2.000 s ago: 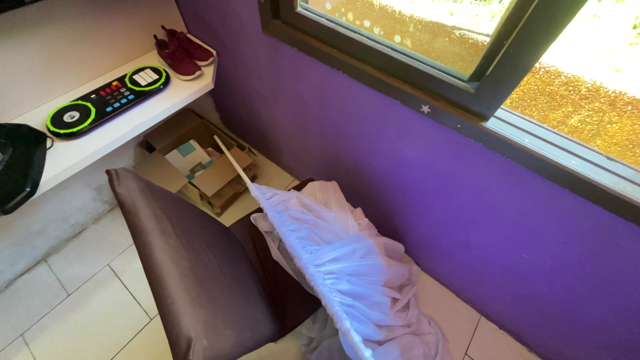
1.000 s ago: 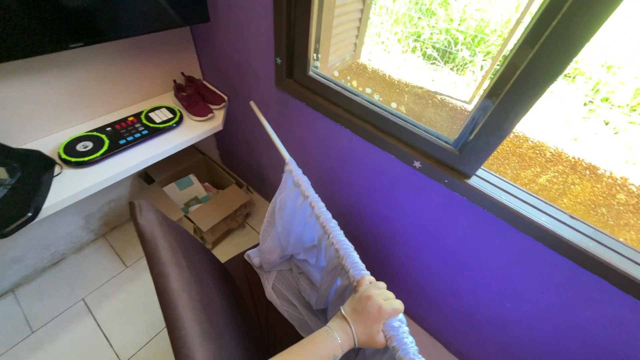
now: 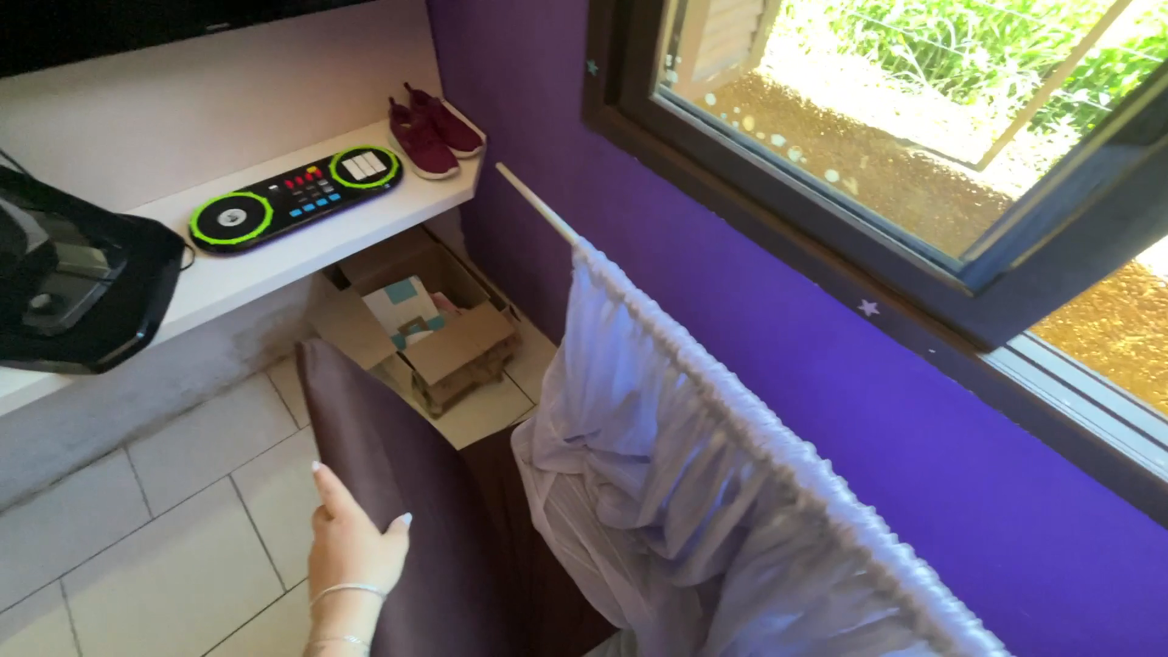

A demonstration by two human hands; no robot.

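Observation:
My left hand (image 3: 354,547), with bracelets at the wrist, is at the left edge of a dark brown chair backrest (image 3: 411,511). Its thumb and index finger are spread apart; whether it presses on the backrest is unclear. To its right, a curtain rod (image 3: 537,203) slants from upper left down to the lower right corner. Gathered sheer white curtain fabric (image 3: 639,392) covers most of the rod and hangs over the chair seat. The rod's lower end is out of frame, and my right hand is not in view.
A brown-framed window (image 3: 821,274) is set in the purple wall (image 3: 730,292) at right. A white shelf (image 3: 319,228) holds maroon sneakers (image 3: 429,137), a toy DJ mixer (image 3: 297,201) and a black object (image 3: 82,274). Below lies an open cardboard box (image 3: 465,342) on the tiled floor.
My left hand, around the curtain-covered rod one second ago, is off it and at the chair backrest. Two seconds ago the rod lay lower over the chair, with no hand visible.

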